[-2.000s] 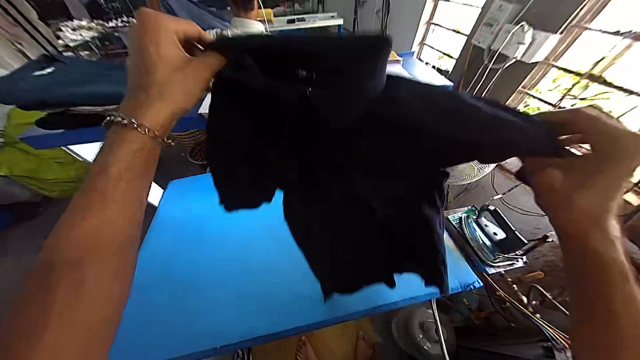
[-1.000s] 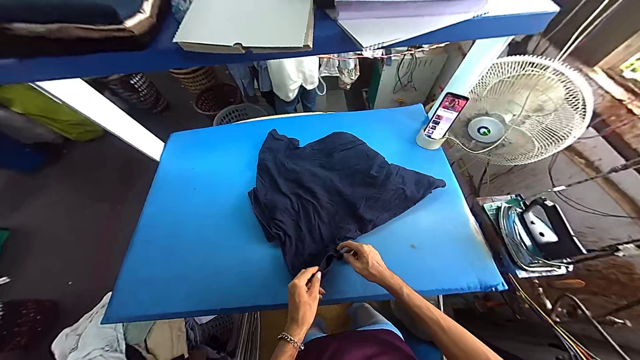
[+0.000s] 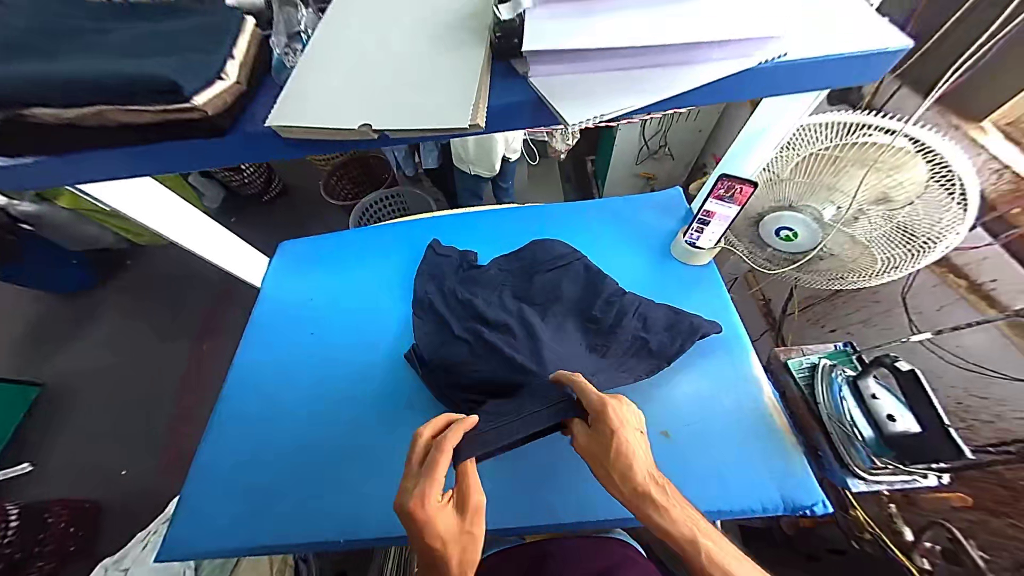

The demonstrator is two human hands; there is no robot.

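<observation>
A dark navy cloth garment (image 3: pixel 536 320) lies crumpled on a blue padded ironing table (image 3: pixel 320 384). Its straight, band-like edge faces me. My left hand (image 3: pixel 444 488) pinches the left end of that band between thumb and fingers. At the band's right end, my right hand (image 3: pixel 612 436) grips the fabric, with the index finger on top and the thumb tucked against its edge. The rest of the garment spreads away from me, one pointed part reaching right.
Beyond the table, a blue shelf (image 3: pixel 680 92) carries folded clothes (image 3: pixel 120 56) and stacked paper or card. A phone (image 3: pixel 720 210) leans at the back right corner beside a white fan (image 3: pixel 856 200). An iron (image 3: pixel 892 408) rests on a stand at right. Someone (image 3: pixel 486 164) stands behind.
The garment, held up in the air two seconds ago, now lies on the table. Since one second ago, my hands have moved apart along its band. The view has tilted down.
</observation>
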